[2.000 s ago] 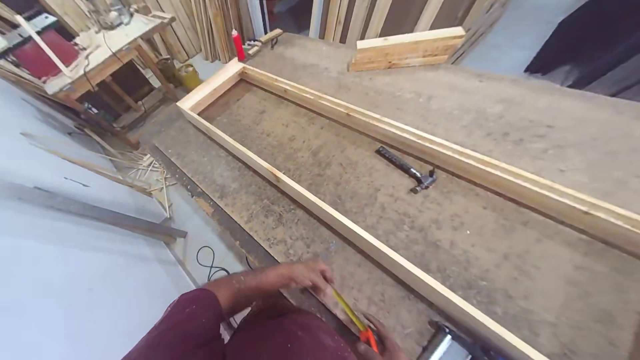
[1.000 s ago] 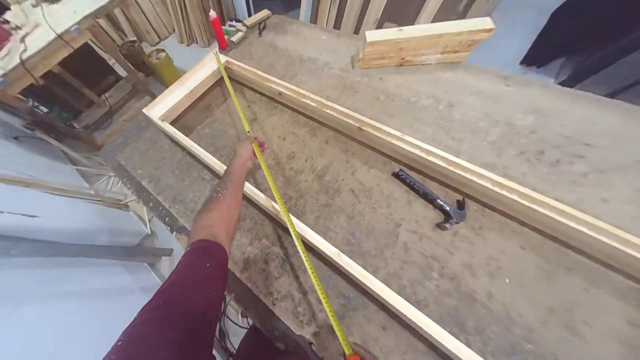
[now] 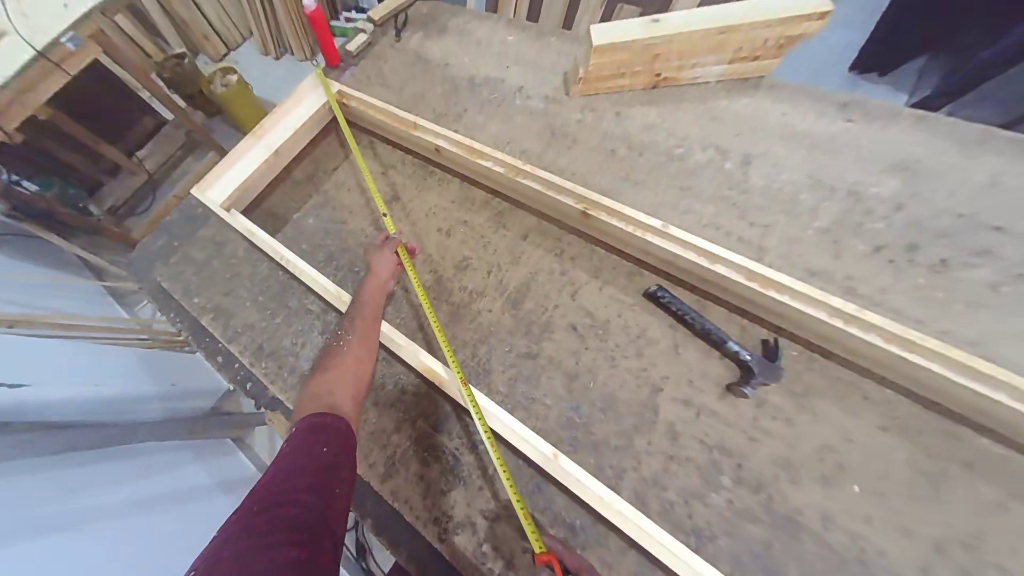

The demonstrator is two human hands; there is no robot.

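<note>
My left hand (image 3: 390, 258) holds the yellow blade of a tape measure (image 3: 436, 320) partway along, above the inside of a long rectangular wooden frame (image 3: 560, 460). The blade's far end lies at the frame's far corner, and the blade crosses the near rail on its way toward me. At the bottom edge my right hand (image 3: 572, 558) is on the orange tape case (image 3: 549, 562), mostly cut off by the view. A claw hammer (image 3: 712, 340) with a black handle lies on the worktable inside the frame.
The frame rests on a large worn worktable (image 3: 800, 184). Behind it stands a wooden block of joined boards (image 3: 696, 48). A red bottle (image 3: 322, 34) is just past the far corner. At the left are a yellow bucket (image 3: 234, 98) and a wooden bench (image 3: 96, 144); wood strips (image 3: 256, 24) lean behind.
Two seconds ago both hands were near me with a short length of blade out. The blade now reaches the far corner, and my left hand has moved forward along it. The view has shifted.
</note>
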